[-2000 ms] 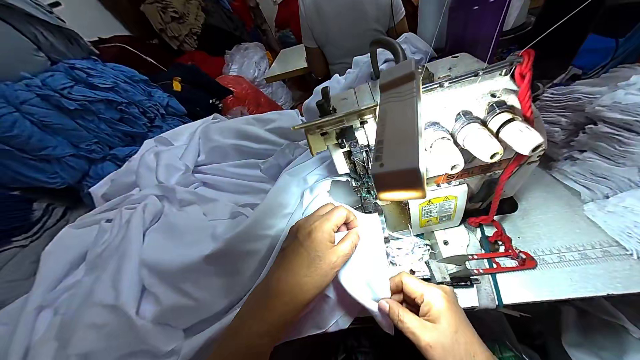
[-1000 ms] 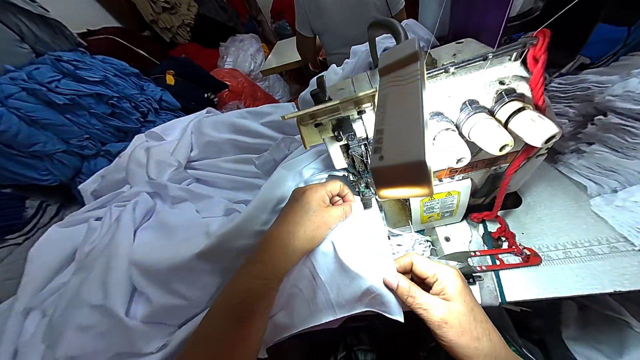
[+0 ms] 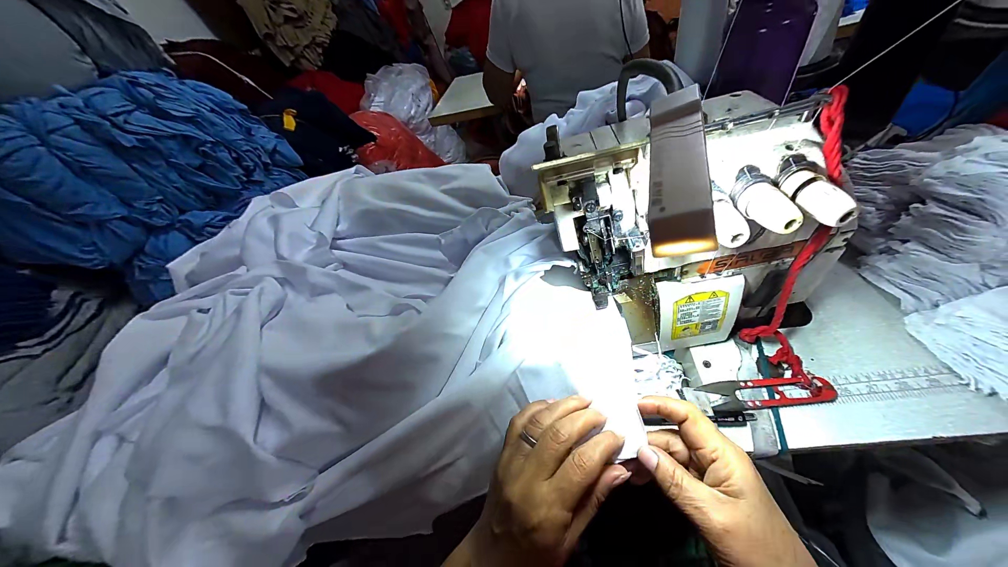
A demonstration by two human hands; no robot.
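Note:
White fabric (image 3: 315, 354) spreads over the left side and runs up to the presser foot of an overlock sewing machine (image 3: 709, 260), where the lamp brightly lights it. My left hand (image 3: 555, 472), with a ring on one finger, grips the cloth near its front edge. Beside it, my right hand (image 3: 701, 472) pinches the right edge of the same cloth between thumb and forefinger. Red-handled thread snips (image 3: 776, 391) lie on the machine table just right of my right hand, tied to a red cord (image 3: 807, 260) that hangs from the machine.
Piled blue fabric (image 3: 134, 173) stands at the left, and stacked white pieces (image 3: 937, 213) lie at the right. The machine lamp (image 3: 681, 173) overhangs the needle area. Another person (image 3: 567, 55) is behind the machine. A measuring scale (image 3: 898, 382) marks the table (image 3: 874, 425).
My left hand has moved from near the presser foot toward me, down to the cloth's front edge beside my right hand. The right hand still holds the edge, now lower in view.

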